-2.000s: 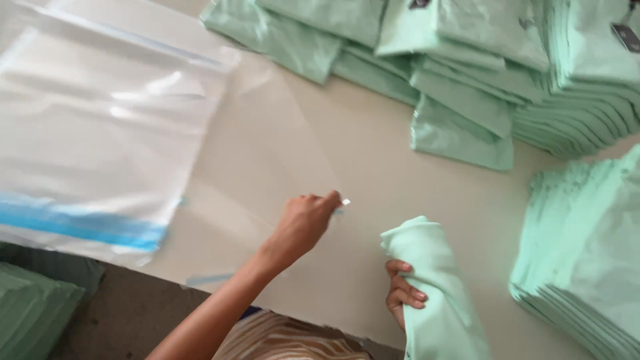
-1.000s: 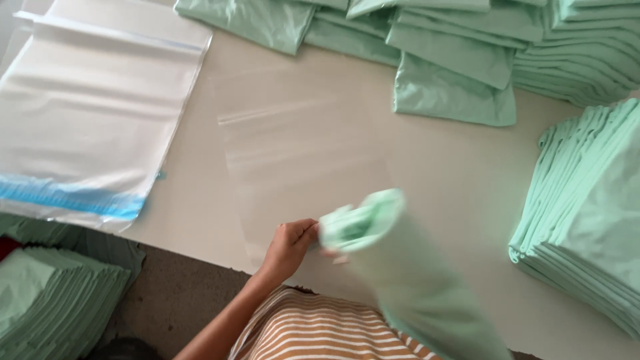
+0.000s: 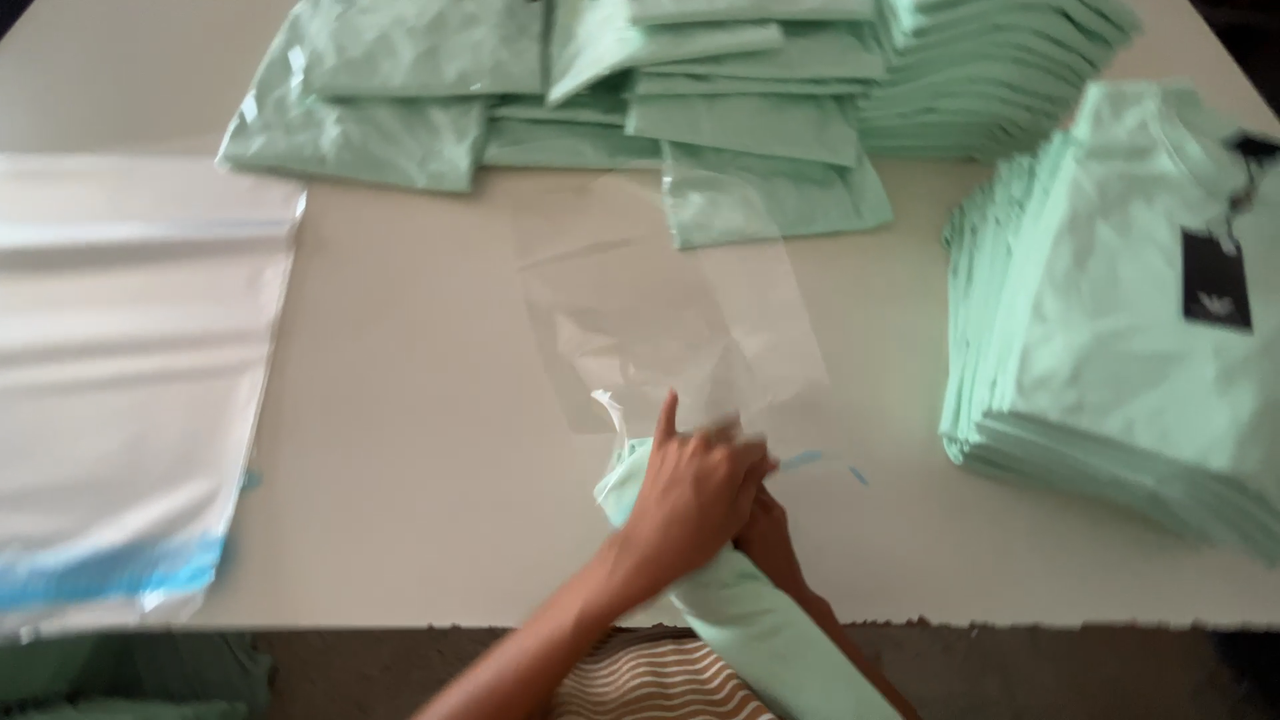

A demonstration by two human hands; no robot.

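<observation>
A rolled or folded mint-green garment [image 3: 760, 620] runs from the front edge of the table up under both hands. My left hand [image 3: 700, 490] lies over its upper end with the index finger stretched forward, at the mouth of a clear plastic bag [image 3: 650, 310]. Partly behind it, my right hand [image 3: 770, 540] holds the garment from the right side, its fingers mostly hidden. The bag lies flat on the table; its far end overlaps a bagged green garment. Whether my left fingers grip the bag or the garment is blurred.
A stack of clear bags with a blue strip [image 3: 110, 570] lies at left. Bagged mint garments [image 3: 400, 130] are heaped along the back. Folded garments with a black tag [image 3: 1130, 300] stand stacked at right. More green fabric [image 3: 130, 670] shows below the table's front left edge.
The garment's upper end has come to the mouth of the clear bag, and my two hands have come together over it. The view has shifted to the right.
</observation>
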